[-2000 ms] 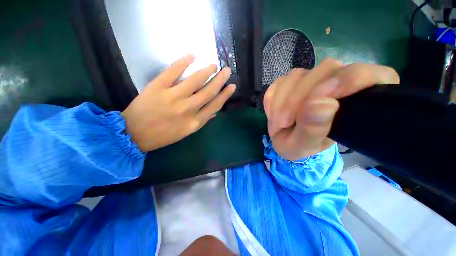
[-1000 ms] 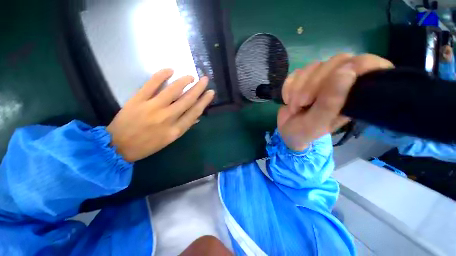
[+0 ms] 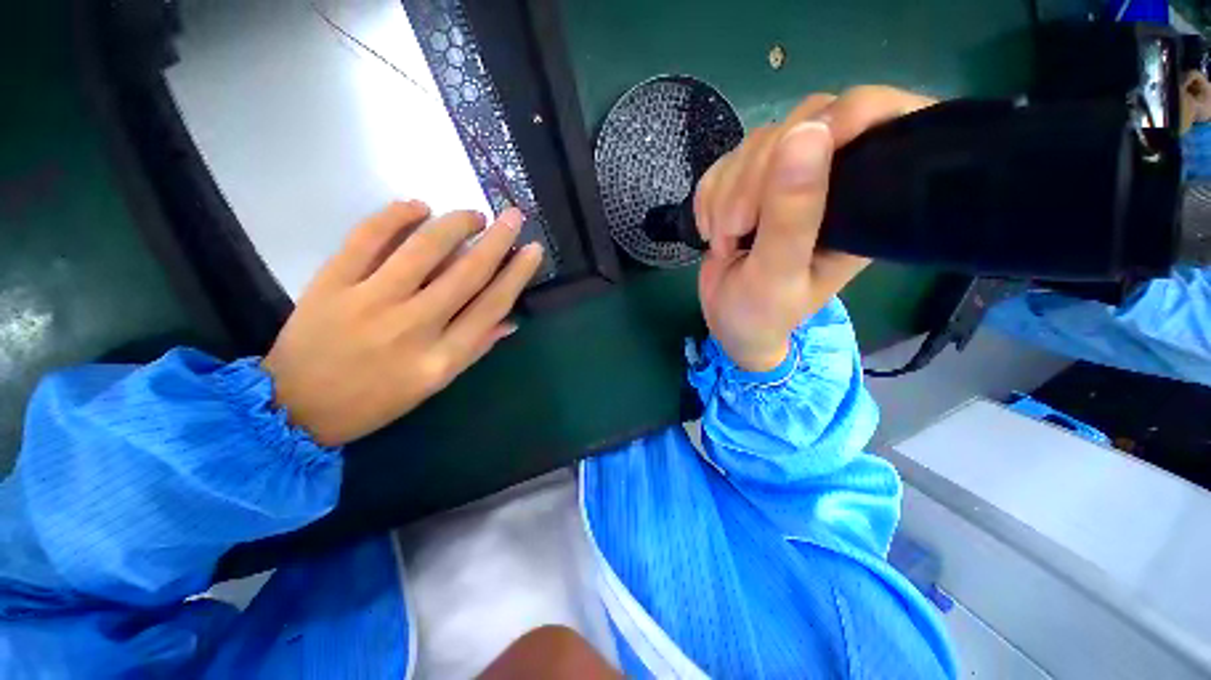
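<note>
My right hand point(image 3: 784, 219) grips a thick black electric screwdriver point(image 3: 989, 186). Its narrow tip is over the round screw dish point(image 3: 638, 153), a grey perforated disc with dark screws on its right side. Whether the tip touches a screw cannot be told. My left hand point(image 3: 405, 312) lies flat with spread fingers on the lower edge of the silver device unit point(image 3: 299, 113). The fingertips reach the honeycomb-patterned strip point(image 3: 468, 100). A thin wire crosses the plate. A black frame point(image 3: 565, 173) surrounds the unit.
The dark green bench point(image 3: 624, 365) lies under everything. A small tan piece point(image 3: 777, 56) is behind the dish. A cord hangs below the screwdriver. Another person's blue sleeve point(image 3: 1129, 326) is at the right, above a white surface point(image 3: 1062, 498).
The view has shifted, so the unit and dish appear further left. My right hand has brought the screwdriver tip down to the dish. My left hand stays on the unit.
</note>
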